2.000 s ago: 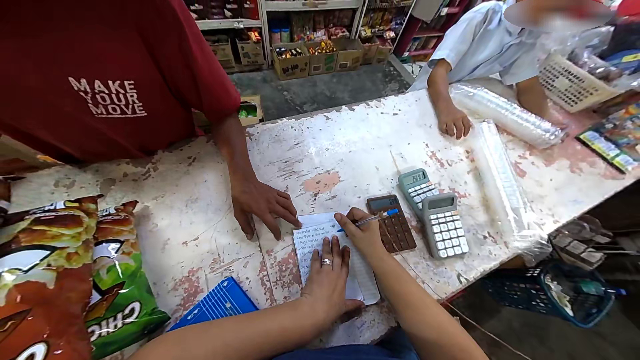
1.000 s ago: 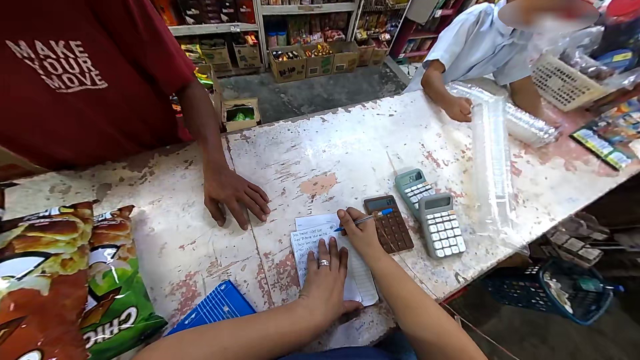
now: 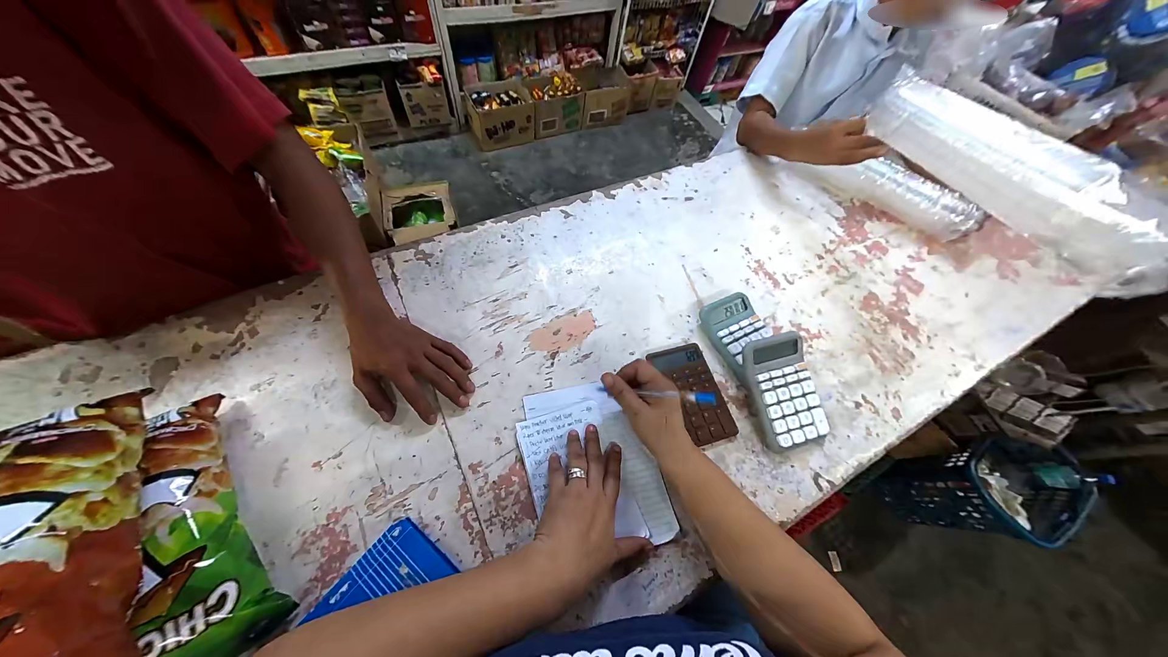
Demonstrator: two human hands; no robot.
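My left hand [image 3: 584, 497], with a ring on one finger, lies flat with spread fingers on a small paper pad [image 3: 657, 484] that bears handwriting. Between the fingers of my right hand [image 3: 648, 406] is a pen with a clear barrel and a blue end [image 3: 701, 398], its tip side over the pad's upper part. Just right of that hand lies a brown calculator [image 3: 707, 401]. A green calculator [image 3: 730, 319] and a grey one with white keys [image 3: 787, 401], the grey overlapping the green, lie beside it.
The worn painted counter [image 3: 620, 265] carries a blue box [image 3: 383, 570] and snack bags [image 3: 201, 538] at left. Across it, one person's hand [image 3: 406, 365] rests on the top; another person's hand [image 3: 835, 143] is by clear plastic-wrapped stacks [image 3: 1013, 173]. A blue basket [image 3: 949, 506] stands below, right.
The plastic-wrapped stack at right has been swung round to a slant and lies farther right. The hand of the person in red has moved from beside the pad to farther left.
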